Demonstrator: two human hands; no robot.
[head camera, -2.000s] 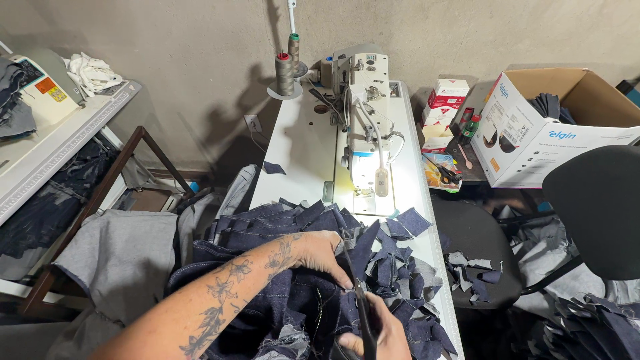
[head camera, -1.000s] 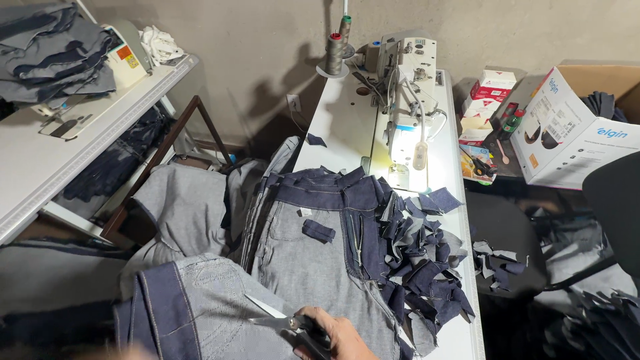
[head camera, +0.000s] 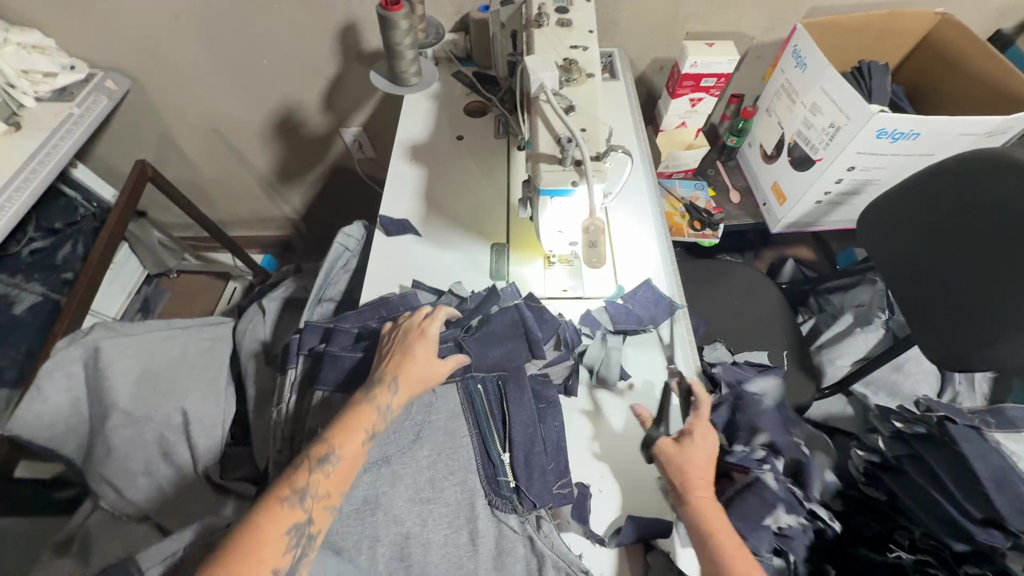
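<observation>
My left hand rests on the dark waistband of a stack of denim garments, fingers spread. A metal zipper lies on the top garment, below and right of that hand. My right hand grips dark-handled scissors over the right edge of the white sewing table. Denim scraps lie beyond and between the hands; more scraps are blurred beside the table on the right. A sewing machine with its lamp lit stands behind the stack.
Thread cones stand at the back left. On the right are a cardboard box, small red and white boxes, a green bottle, another pair of scissors and a black chair. A brown frame stands left.
The scissors in my right hand have moved right, off the garments. My left hand has come onto the waistband. Many scraps that lay on the table's right side are now beside its edge.
</observation>
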